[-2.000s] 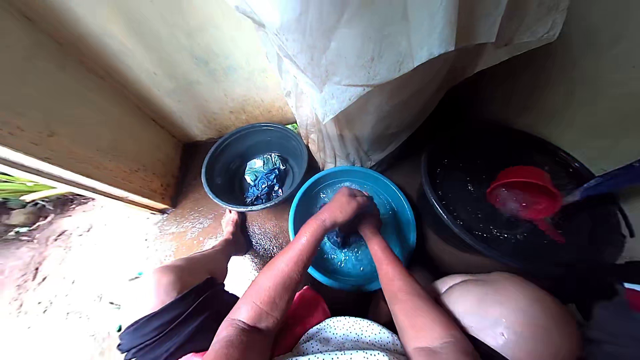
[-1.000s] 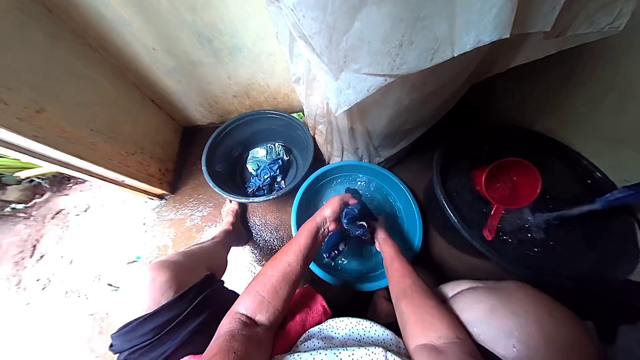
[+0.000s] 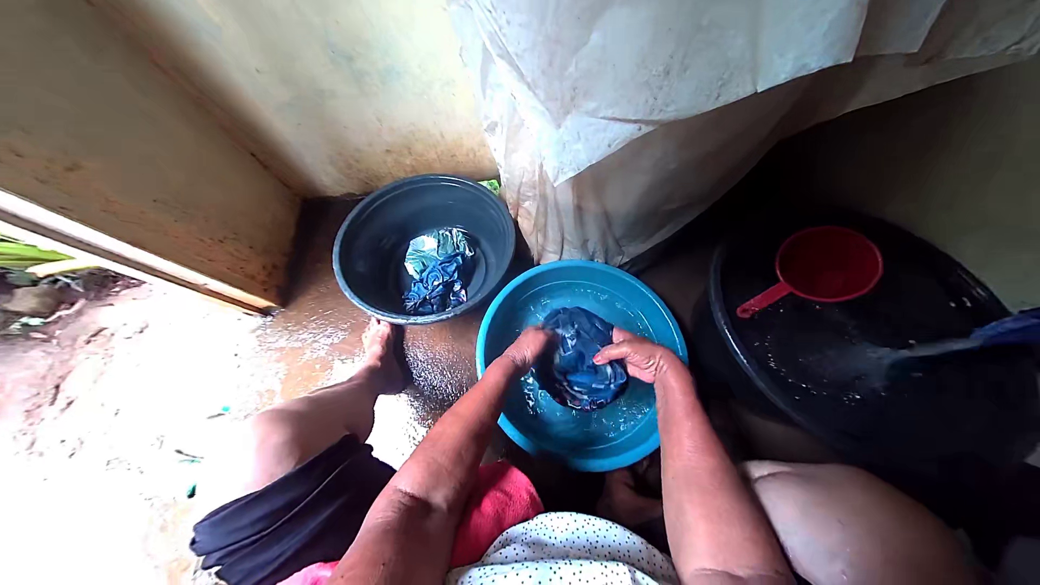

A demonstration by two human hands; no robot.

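A wet dark-blue cloth lies spread in a bright blue plastic basin of water. My left hand grips the cloth's left edge, its fingertips partly hidden by blur and fabric. At the right edge, my right hand pinches the cloth between thumb and fingers. Both hands are over the basin's inside.
A dark grey basin with wet blue and green cloths stands behind on the left. To the right, a red dipper floats in a large black tub, where water runs in. A plastic sheet hangs behind.
The cloth was bunched between my closed hands, then gathered in them; now it is spread wider with my hands farther apart. The red dipper has turned and shifted in the tub.
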